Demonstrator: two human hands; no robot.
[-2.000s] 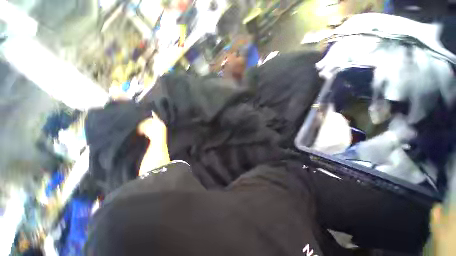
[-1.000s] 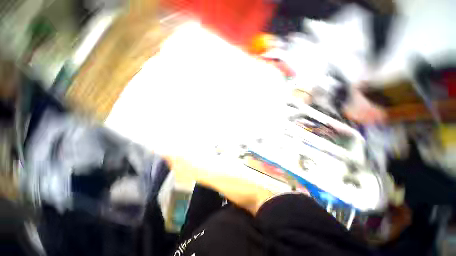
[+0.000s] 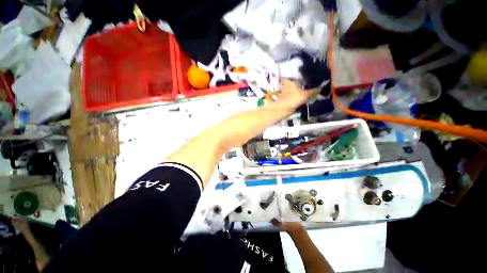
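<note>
A white industrial sewing machine [image 3: 347, 192] with a blue stripe lies across the lower right. My left arm comes in from the lower left and stretches over the table past the machine. My left hand [image 3: 296, 95] is at a cluttered spot behind the white tool tray [image 3: 368, 141], by a dark bundle [image 3: 314, 72]; its fingers are blurred, and whether they hold anything cannot be told. My right hand [image 3: 288, 226] is at the near edge of the machine head, partly hidden by it. The tray holds small tools, a red stick and green-handled scissors [image 3: 344, 141].
A red plastic basket [image 3: 175, 66] stands at the back left with an orange ball-like thing [image 3: 198, 77] in it. White crumpled material [image 3: 277, 24] lies behind. An orange cord [image 3: 395, 120] hangs down and runs right. Another person's arm [image 3: 32, 242] shows at lower left.
The view has swung from black cloth on the lap and a blurred bright table to the machine and basket. My left arm now reaches up and right; the black cloth is out of view.
</note>
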